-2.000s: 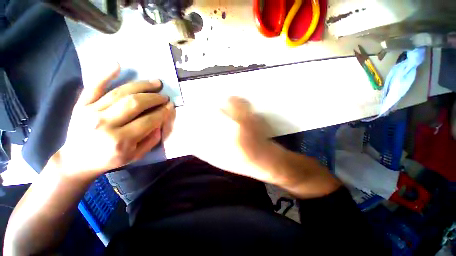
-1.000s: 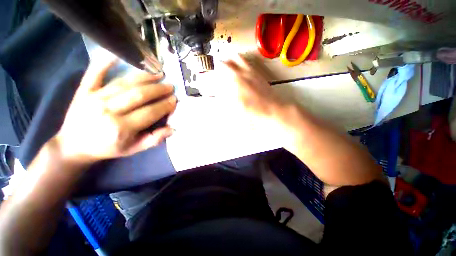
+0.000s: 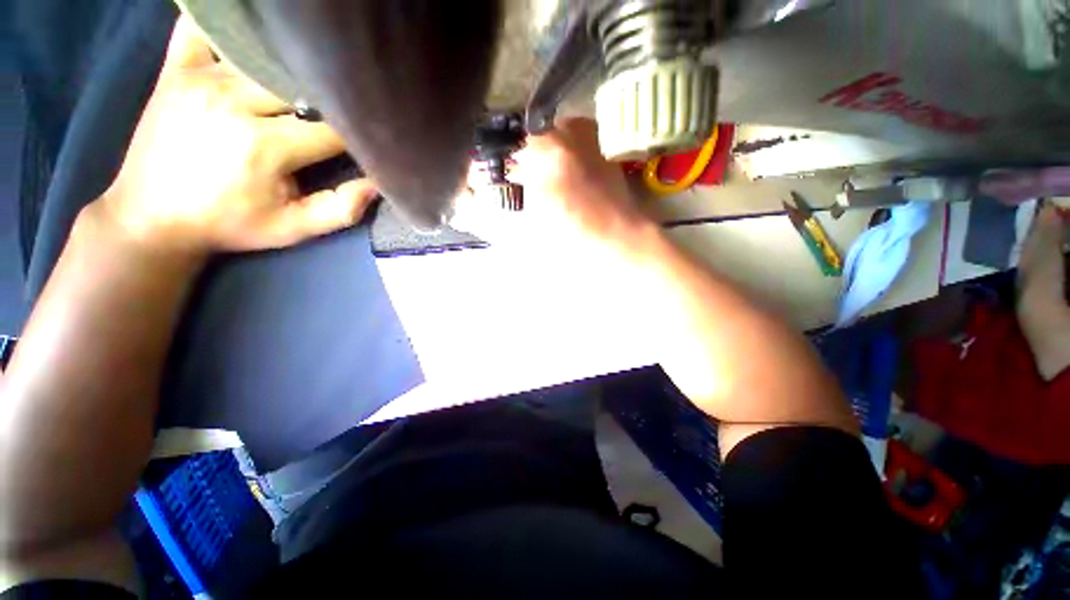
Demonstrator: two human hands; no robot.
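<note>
A dark navy cut fabric panel (image 3: 293, 334) lies on the white table left of centre, its lower corner over the front edge. My left hand (image 3: 229, 158) lies on the cloth at the upper left, fingers spread toward the needle area and partly behind the machine head. My right hand (image 3: 575, 182) is right of the presser foot area (image 3: 502, 164); its fingertips are washed out by glare and partly hidden, so I cannot tell whether they hold anything. The sewing machine (image 3: 857, 88) with red lettering and a ribbed cream knob (image 3: 657, 111) looms over both hands.
Yellow- and red-handled scissors (image 3: 686, 166) lie behind the knob. Green-yellow snips (image 3: 815, 238) and a pale blue scrap (image 3: 882, 258) lie at the right near the table edge (image 3: 540, 384). Blue crates (image 3: 194, 527) stand below. A person in red (image 3: 991, 375) is at the right.
The view has moved closer to the machine head. My left hand has moved up and away from the front edge, exposing more navy cloth. My right hand has moved to beside the needle area.
</note>
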